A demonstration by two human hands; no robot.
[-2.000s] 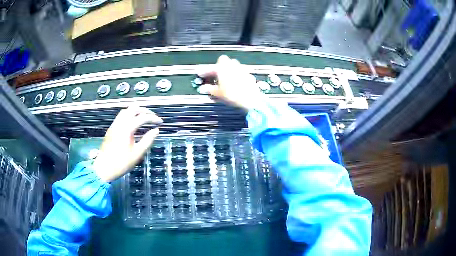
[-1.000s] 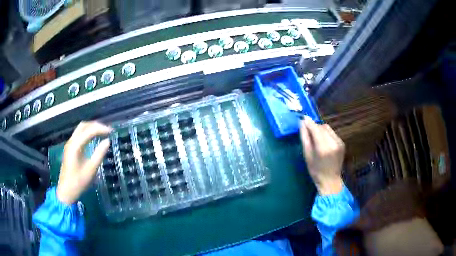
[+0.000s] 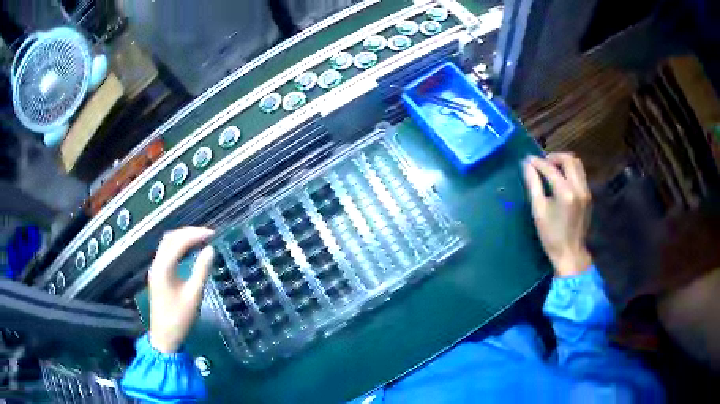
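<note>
A clear blister tray (image 3: 401,272) lies tilted on the green table. Its left rows hold dark round parts (image 3: 304,252); its right rows look glassy, with no dark parts. My left hand (image 3: 180,286) is at the tray's upper left corner, thumb and fingers apart, and holds nothing I can see. My right hand (image 3: 562,209) is over the table's right edge, away from the tray, with its fingertips close to the thumb. Whether anything small is between them cannot be told. A single silver-ringed disc (image 3: 203,365) lies on the table below my left hand.
A blue bin (image 3: 466,144) with pale, thin items stands at the table's upper right. The conveyor belt (image 3: 249,117) with rows of silver-ringed discs (image 3: 269,102) runs beyond the tray. A fan (image 3: 51,83) is at top left. Brown sheets (image 3: 671,118) stand at right.
The view has turned, so belt and tray slant more. My right hand went from the belt to the blue bin's near edge, and is now right of the bin. My left hand stays by the tray.
</note>
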